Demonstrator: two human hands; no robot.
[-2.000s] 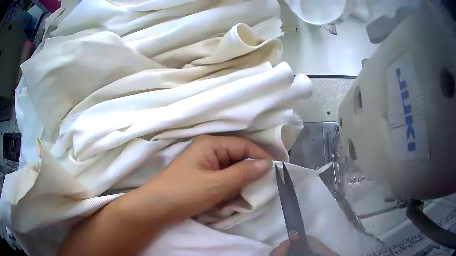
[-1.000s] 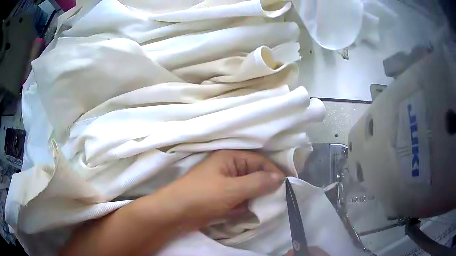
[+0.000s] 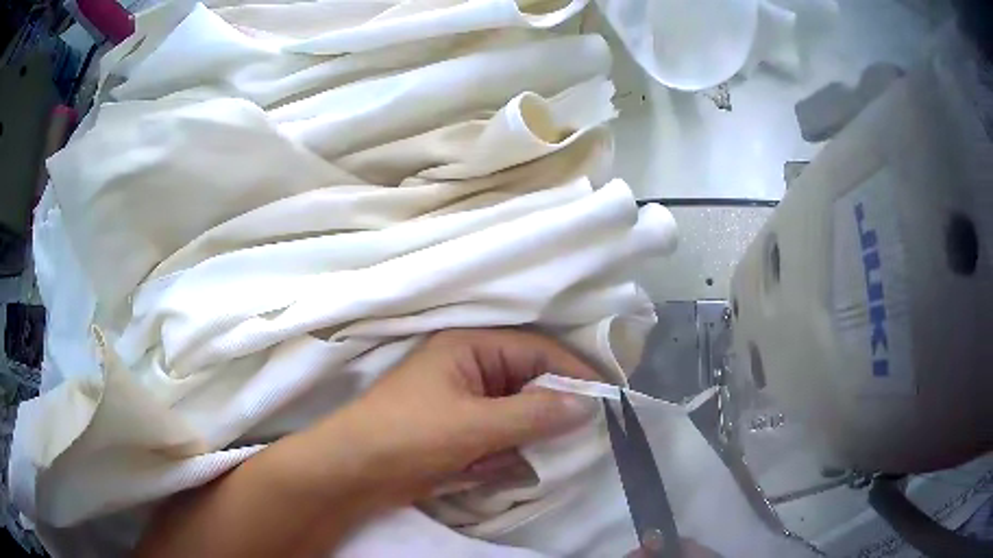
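My left hand (image 3: 490, 409) pinches the edge of a white fabric piece (image 3: 697, 469) between thumb and fingers. A narrow white strip (image 3: 577, 386) stands up above my thumb. The scissors (image 3: 640, 469) point up, blades slightly apart, with their tips at the fabric edge beside my left fingertips. My right hand (image 3: 675, 548) holds the scissors; only a little of it shows at the bottom edge, and the handles are out of view. The white fabric's edge runs right towards the needle area of the machine.
A pile of white and cream fabric (image 3: 381, 245) lies in long folds left of the machine. The JUKI sewing machine head (image 3: 871, 294) fills the right side. A grey needle plate (image 3: 677, 349) lies left of it. White cloth (image 3: 697, 44) lies at the far edge.
The scissor blades looked closed a second ago and are now slightly apart. The narrow strip now shows above my left thumb. The whole view has shifted slightly.
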